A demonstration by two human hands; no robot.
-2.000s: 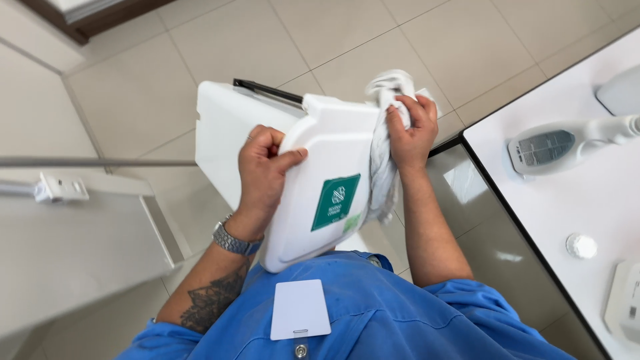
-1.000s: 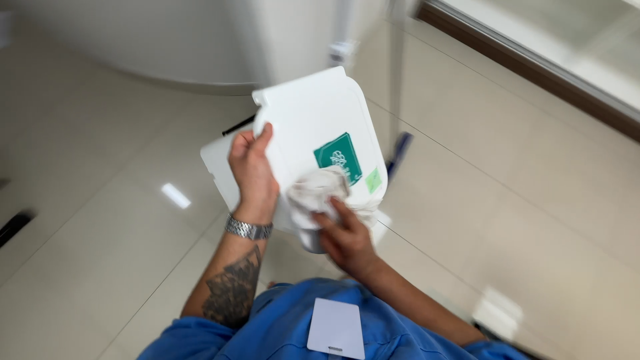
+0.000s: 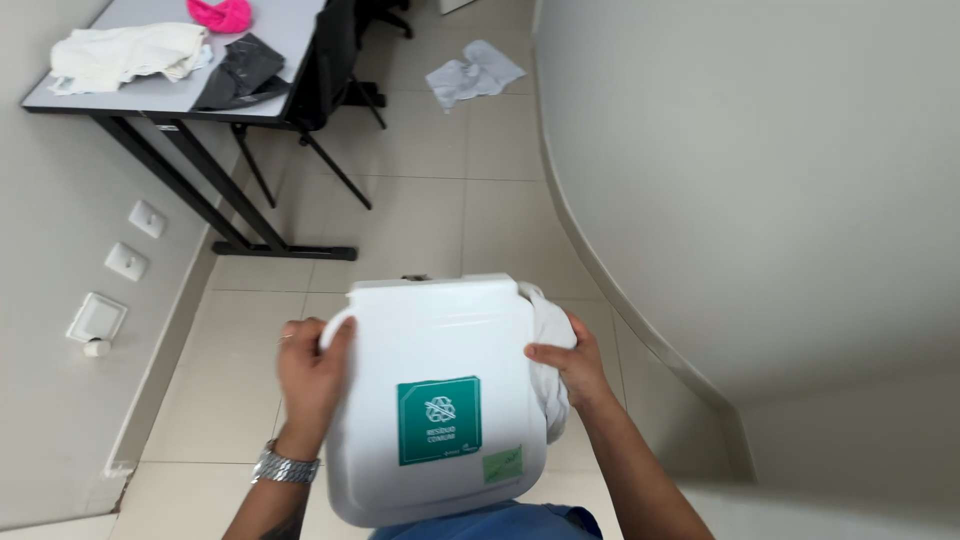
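Observation:
A white plastic waste-bin lid with a green recycling-symbol label and a small light-green sticker is held in front of my body, its flat face toward me. My left hand grips its left edge, thumb on the face, a metal watch on that wrist. On the other side, my right hand grips the right edge together with a white cloth, which hangs down along that edge. My fingers behind the lid are hidden, and so is most of whatever lies behind it.
At the upper left stands a table with white cloths, a black plastic bag and a pink cloth. A black chair is beside it. Another cloth lies on the tiled floor. A curved wall bounds the right.
My right hand and the cloth have moved from the lid's face to its right edge. The view has turned to a table, a chair and a curved wall.

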